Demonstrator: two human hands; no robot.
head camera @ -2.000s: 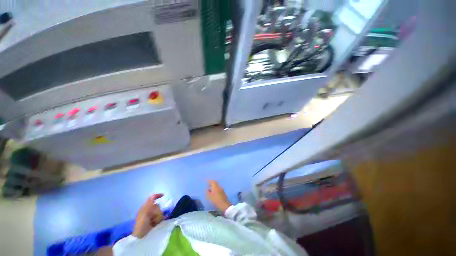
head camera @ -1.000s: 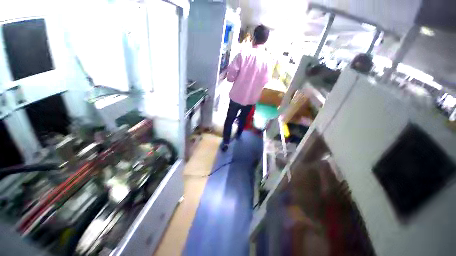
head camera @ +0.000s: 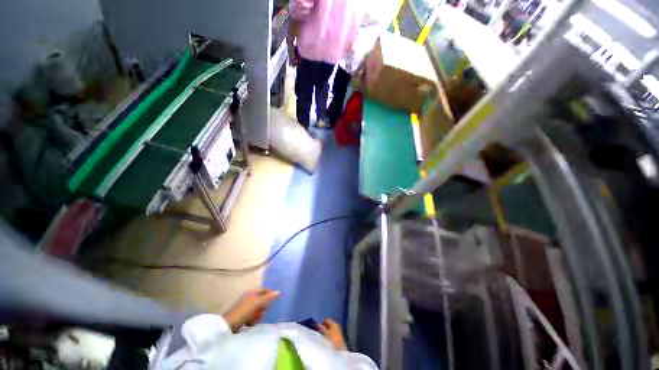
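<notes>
My left hand (head camera: 251, 306) is low in the view, in front of my white-clothed body, with its fingers pointing right. Nothing clear shows in it, but the blur hides its exact finger shape. My right hand (head camera: 332, 333) is at the bottom edge, small and partly hidden by my sleeve. A small dark shape lies just left of it, and I cannot tell whether the hand touches it. Nearest ahead is the blue walkway (head camera: 304, 274), with a thin black cable (head camera: 289, 239) curving across it.
A green belt conveyor (head camera: 170, 123) on metal legs stands left. A green table (head camera: 389, 159) with a brown carton (head camera: 399, 71) stands right. A person in pink (head camera: 323, 32) stands ahead beside a red object (head camera: 350, 119) and a pale sack (head camera: 293, 141). Metal frames line the near right.
The view has moved forward along the walkway and tilted down. The control panel and open machine are out of view. The person in pink, green table and carton are nearer. My hands show again.
</notes>
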